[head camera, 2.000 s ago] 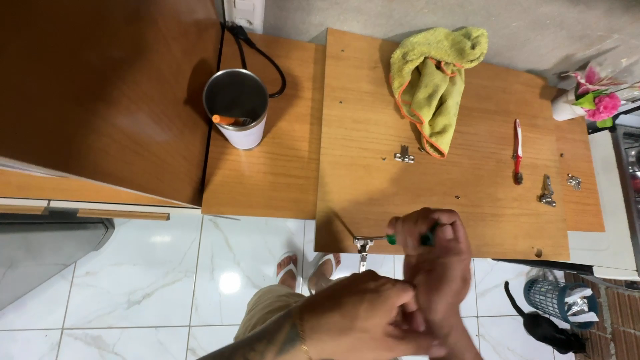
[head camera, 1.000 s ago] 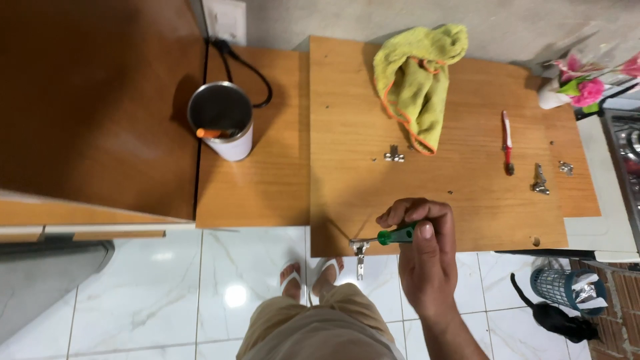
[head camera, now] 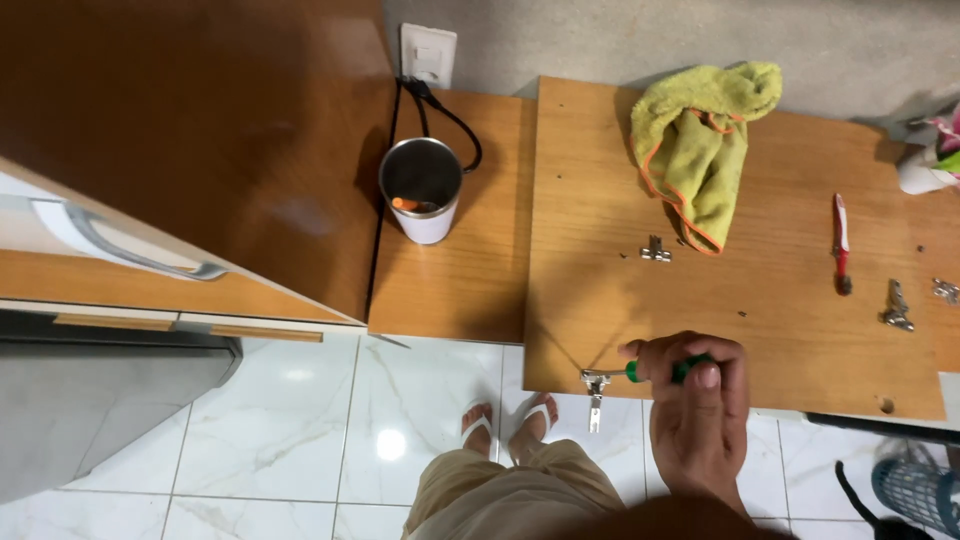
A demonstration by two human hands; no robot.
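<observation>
My right hand (head camera: 697,412) is closed around the green handle of a screwdriver (head camera: 632,370). The screwdriver lies nearly level, its shaft pointing left and its tip at a metal cabinet hinge (head camera: 595,381). This hinge sits at the near edge of a wooden board (head camera: 645,315), with its arm sticking out past the edge. Farther back on the board are another metal hinge part (head camera: 655,250) and small screws. At the right lies another hinge (head camera: 897,306). My left hand cannot be seen; a blurred brown shape at the bottom edge is unclear.
A yellow-green cloth (head camera: 697,150) with orange trim and a red-and-white toothbrush (head camera: 841,244) lie on the board. A tumbler (head camera: 424,221) holding an orange-ended item stands left, near a black cable (head camera: 465,131). A blue basket (head camera: 911,491) and a black animal (head camera: 892,525) are lower right.
Two seconds ago my left arm reached across beside my right hand; it has since left the view. My right hand has stayed on the screwdriver at the hinge.
</observation>
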